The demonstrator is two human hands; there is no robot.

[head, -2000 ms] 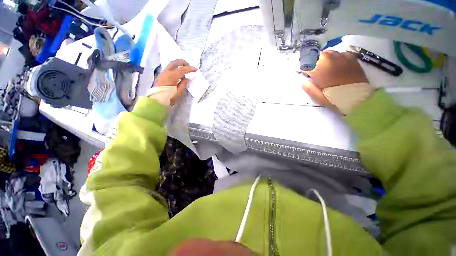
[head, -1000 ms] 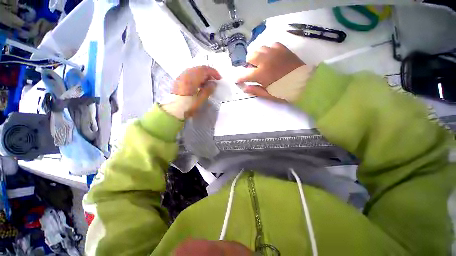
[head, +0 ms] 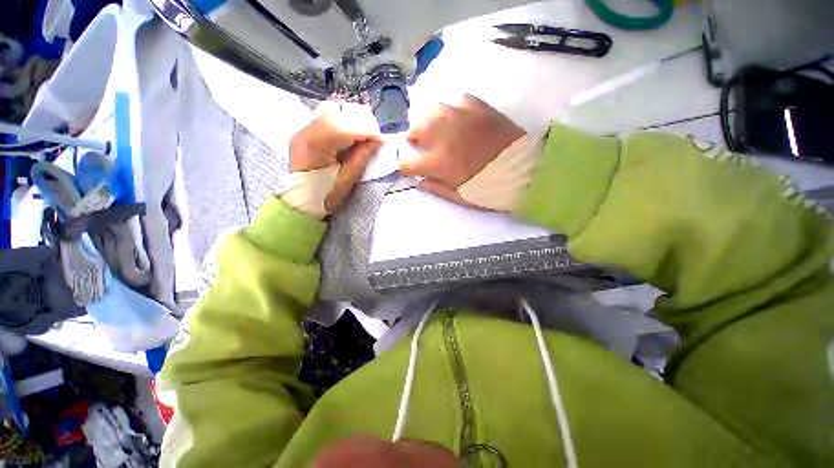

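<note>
My left hand (head: 327, 151) and my right hand (head: 462, 146) meet just below the blue-grey cylinder (head: 390, 108) beside the machine's needle area. Between their fingertips they pinch a small white fabric piece (head: 384, 157), bright and hard to separate from the white bed (head: 439, 224). A light grey knit piece (head: 347, 239) runs from under my left hand down over the table's near edge. The needle and presser foot are mostly hidden near the fingertips.
Black thread snips (head: 553, 39), a thin pale tool (head: 614, 84) and a green loop (head: 631, 13) lie upper right. A dark device (head: 777, 117) is far right. A ruler strip (head: 471, 263) runs along the near edge. Clamped striped parts (head: 123, 247) and hanging grey cloth (head: 203, 155) are left.
My left hand has moved from the left to the needle area with the white piece. My right hand has come down onto that piece too. The view has shifted right, so the machine appears further left.
</note>
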